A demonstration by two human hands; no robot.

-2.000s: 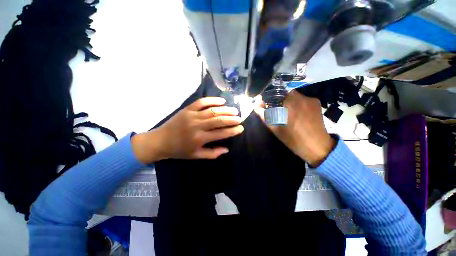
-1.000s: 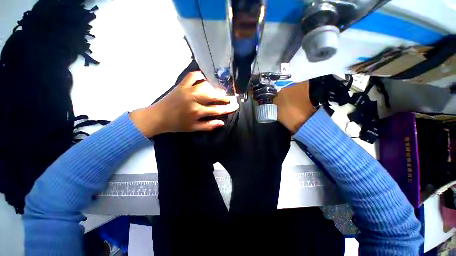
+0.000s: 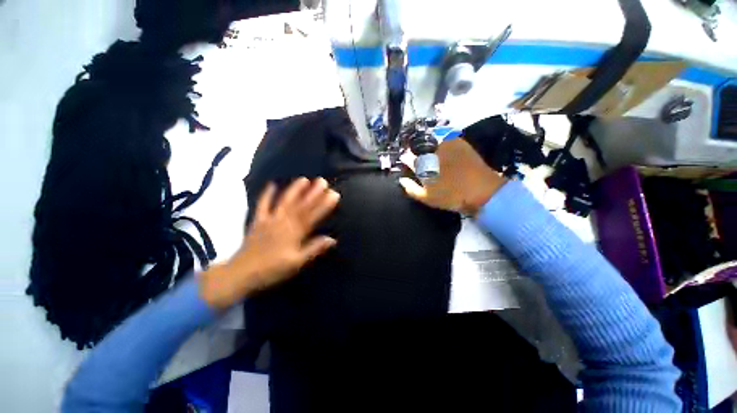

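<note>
A black garment panel (image 3: 380, 250) lies on the white table under the sewing machine head and hangs down over the lap. Its upper edge runs to the presser foot (image 3: 389, 160). My left hand (image 3: 283, 238) rests on the panel's left part, fingers spread, slightly blurred. My right hand (image 3: 454, 179) is right of the presser foot, behind the grey knurled knob (image 3: 427, 165); its thumb is at the fabric near the foot. The other fingertips are hidden, so its hold cannot be told.
A heap of black strips (image 3: 105, 193) lies on the left, with a second black pile (image 3: 182, 20) behind it. Small black pieces (image 3: 570, 181) lie right of the needle. A purple box (image 3: 630, 230) holds black pieces at the right. Brown cardboard (image 3: 598, 85) is on the machine arm.
My left hand has moved from the needle area to the left and nearer me, and its fingers have spread. The panel lies flatter and wider. The view has shifted, showing more of the machine arm.
</note>
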